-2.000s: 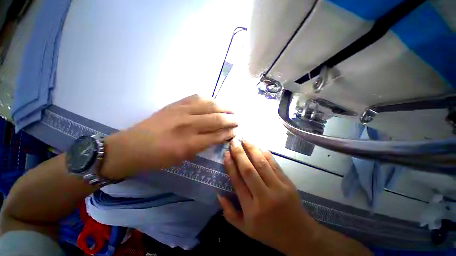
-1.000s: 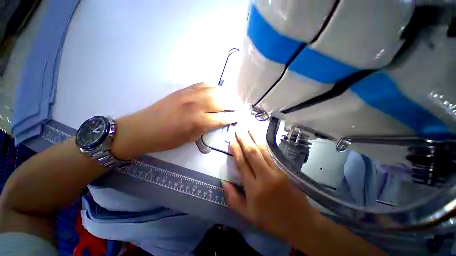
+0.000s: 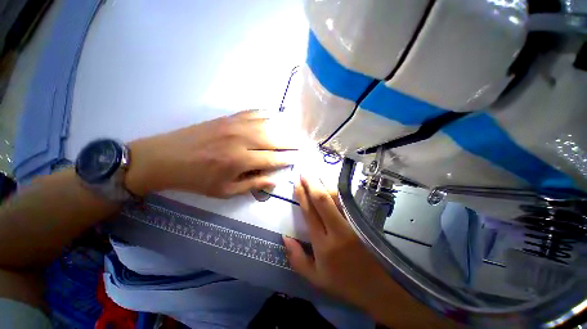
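Observation:
My left hand (image 3: 219, 154), with a watch on the wrist, lies flat near the needle area, fingers pointing right into the glare. My right hand (image 3: 328, 238) lies just right of it, fingertips close to the left fingertips under the sewing machine head (image 3: 399, 71). The glare washes out the spot under the fingertips; I cannot tell what cloth lies there or whether the fingers grip it. The needle and presser foot are not clear.
Light-blue cut panels (image 3: 48, 96) lie along the table's left edge. Folded blue layers (image 3: 167, 289) hang below the ruler strip (image 3: 206, 234). A small blue heap (image 3: 458, 234) lies right of the needle. Red and blue plastic shows lower left.
The machine head fills more of the view than two seconds ago. Both hands have drawn in under it; since one second ago, my left hand has shifted slightly left and its fingers have spread a little.

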